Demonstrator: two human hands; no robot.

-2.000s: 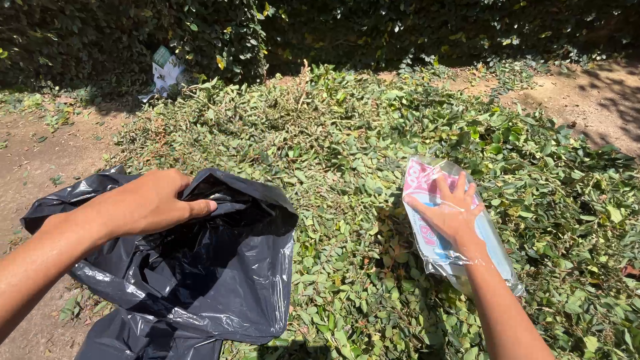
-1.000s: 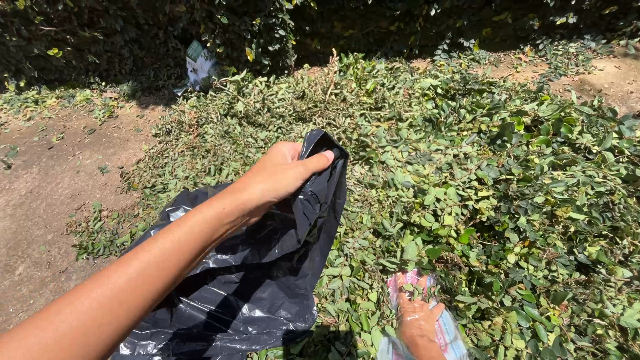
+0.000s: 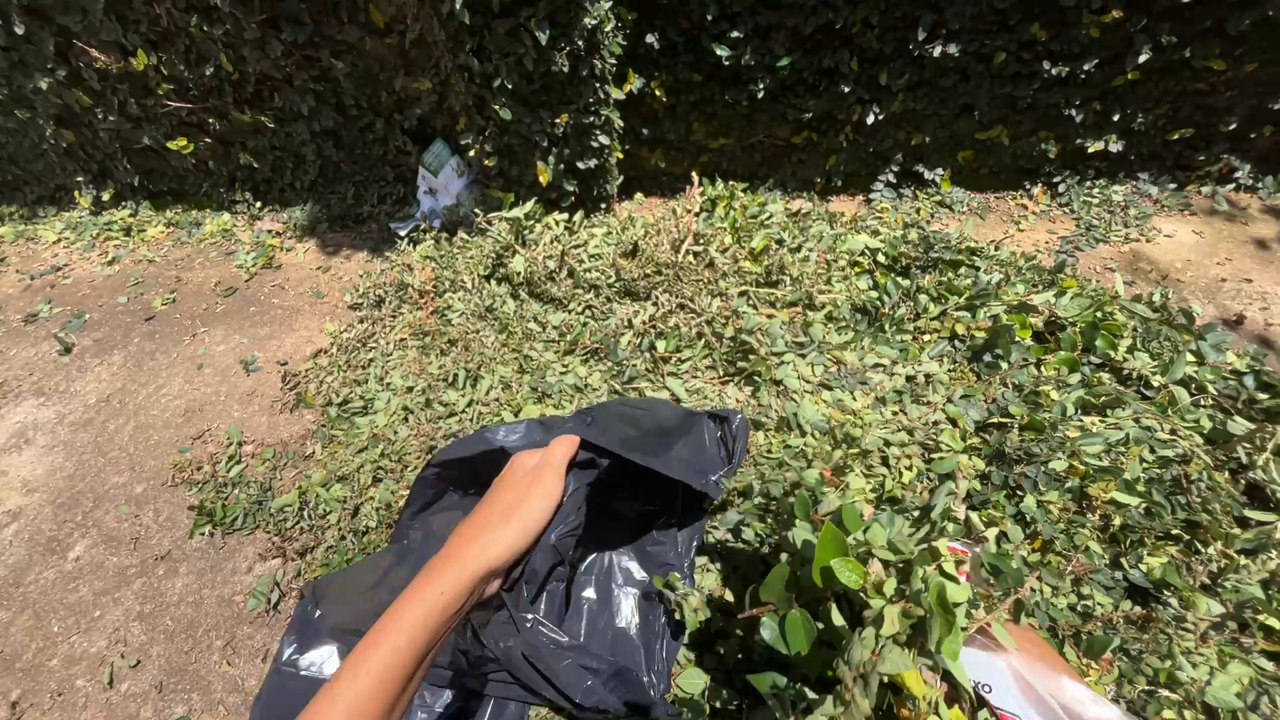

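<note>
My left hand [image 3: 520, 500] grips the rim of a black plastic garbage bag [image 3: 620, 600], its mouth partly spread. At the lower right, my right hand [image 3: 1030, 655] is mostly hidden behind a clear plastic package with white and red print [image 3: 1010, 685] and a bunch of leafy clippings [image 3: 870, 610]. The clippings stand just right of the bag's mouth. The fingers of my right hand cannot be made out. A wide heap of cut leaves and twigs [image 3: 800, 350] lies around and beyond the bag.
A dark leafy hedge [image 3: 900, 90] runs across the back. At its foot, left of the middle, stands a crumpled white and green printed bag [image 3: 440, 190]. Bare soil [image 3: 130, 420] with scattered leaves lies on the left, and more soil [image 3: 1190, 250] shows at the back right.
A bunch of leafy clippings now stands up between the bag and my right hand. My left hand still holds the black bag, whose mouth shows wider than a second ago.
</note>
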